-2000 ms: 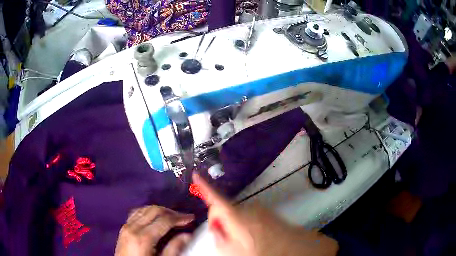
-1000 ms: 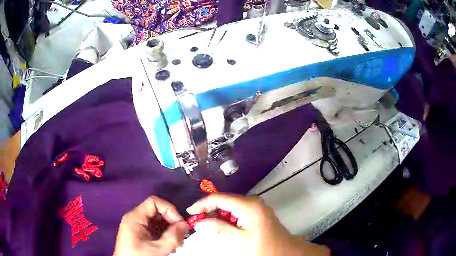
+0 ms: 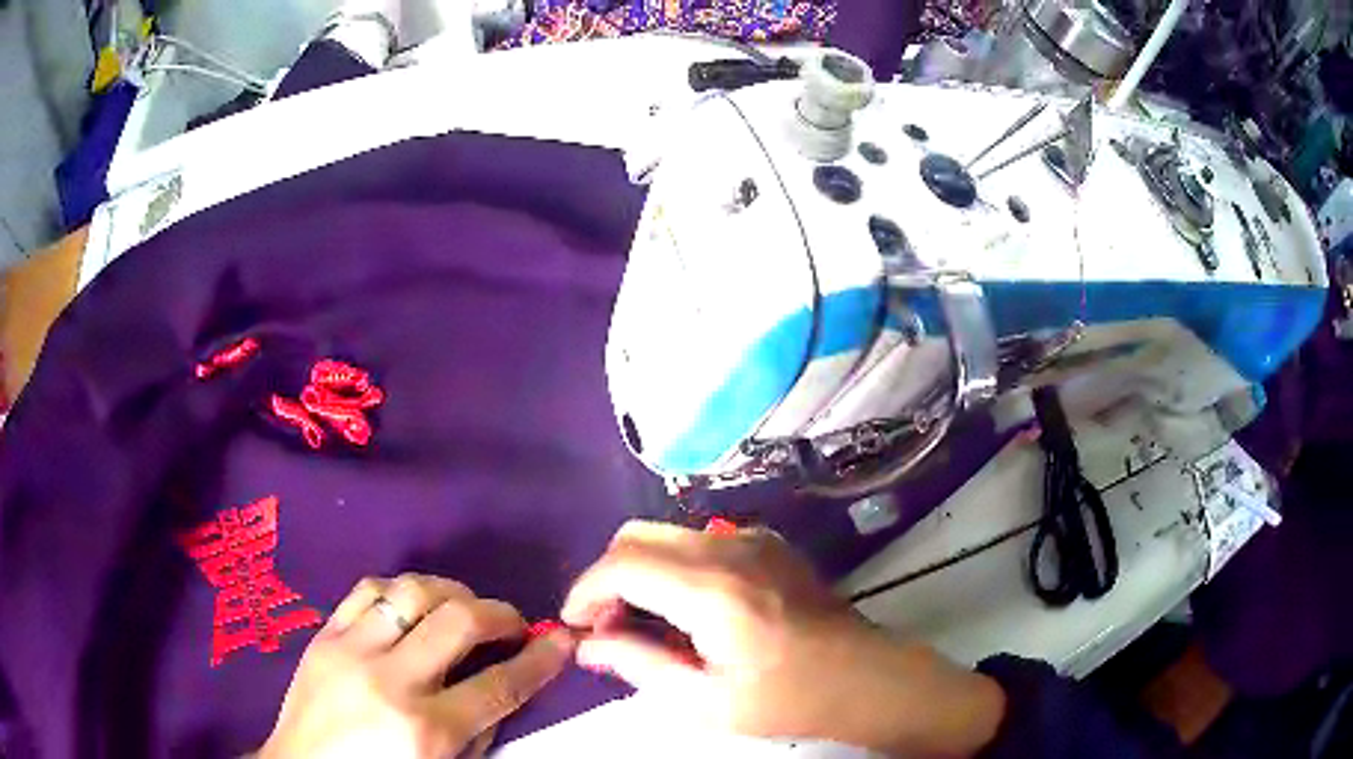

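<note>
A dark purple garment panel lies across the machine bed. My left hand and my right hand meet at the panel's front edge. Their fingertips pinch a small red frog fastener between them, mostly hidden by the fingers. Another bit of red shows behind my right hand, below the machine head. Loose red fasteners lie on the panel at left, above the red embroidered motif. The needle area is hidden or blurred.
The white sewing machine with a blue stripe stands at centre right. Black-handled shears lie on the white table to its right. Printed fabric is heaped behind. A wooden edge shows at far left.
The view has shifted, so the machine sits further right. Since two seconds ago my right hand has drawn back from the needle area, and both hands have come together on a red fastener.
</note>
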